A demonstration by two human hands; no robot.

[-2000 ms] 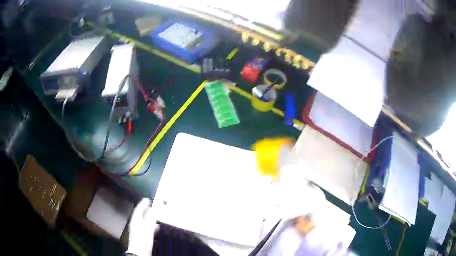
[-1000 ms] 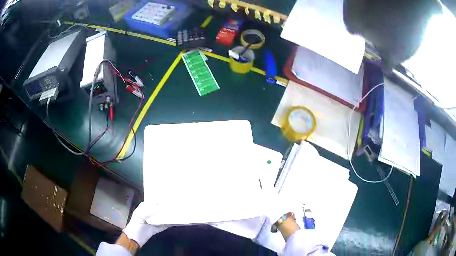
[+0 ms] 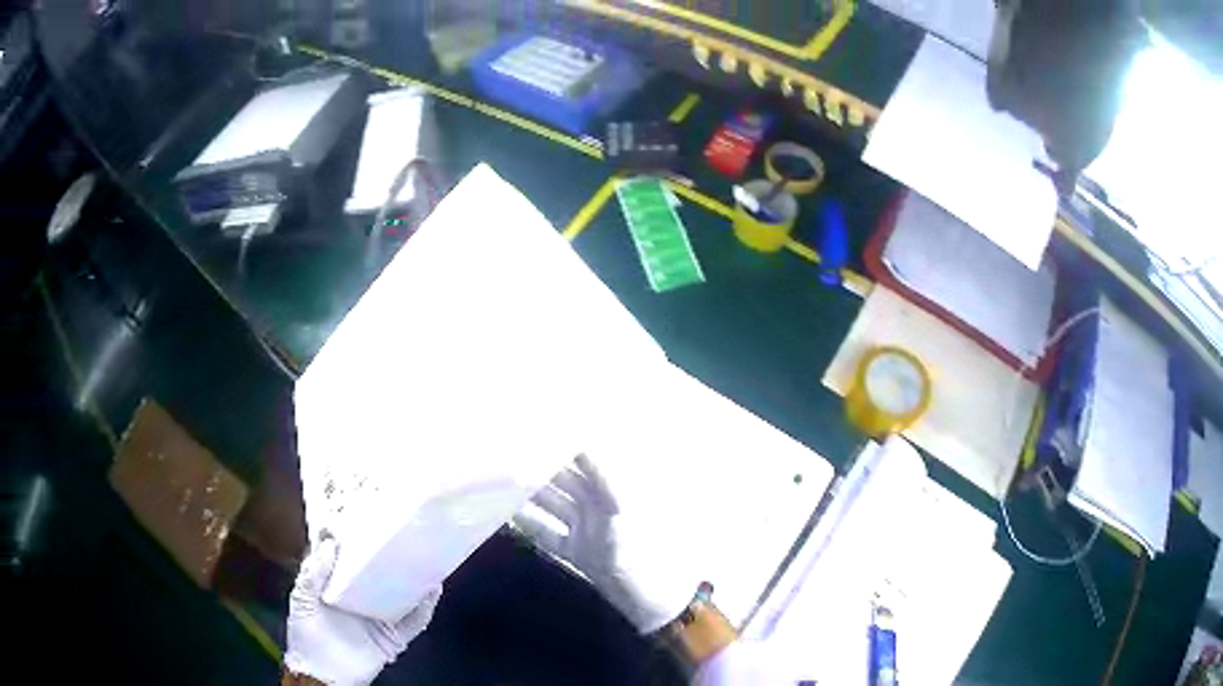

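Observation:
A large white foam tray box (image 3: 463, 335) is lifted and tilted over the front of the bench, its near side edge facing me. My left hand (image 3: 360, 619), in a white glove, grips its lower left corner. My right hand (image 3: 597, 536), in a white glove, is at its lower right edge with fingers spread; whether it bears the box cannot be told. A second flat white piece (image 3: 738, 456) lies on the bench to the right, partly covered by the box.
Papers (image 3: 939, 550) with a blue-handled knife (image 3: 881, 651) lie at right. Behind are a tape roll (image 3: 888, 390), a green label sheet (image 3: 659, 235), a blue case (image 3: 558, 81), a grey meter (image 3: 262, 145) and a power supply (image 3: 390, 150). A brown carton (image 3: 179, 491) is lower left.
The white box has been raised and tilted up to the left, showing the flat white piece beside it. My right hand has moved left from the papers to the box's edge.

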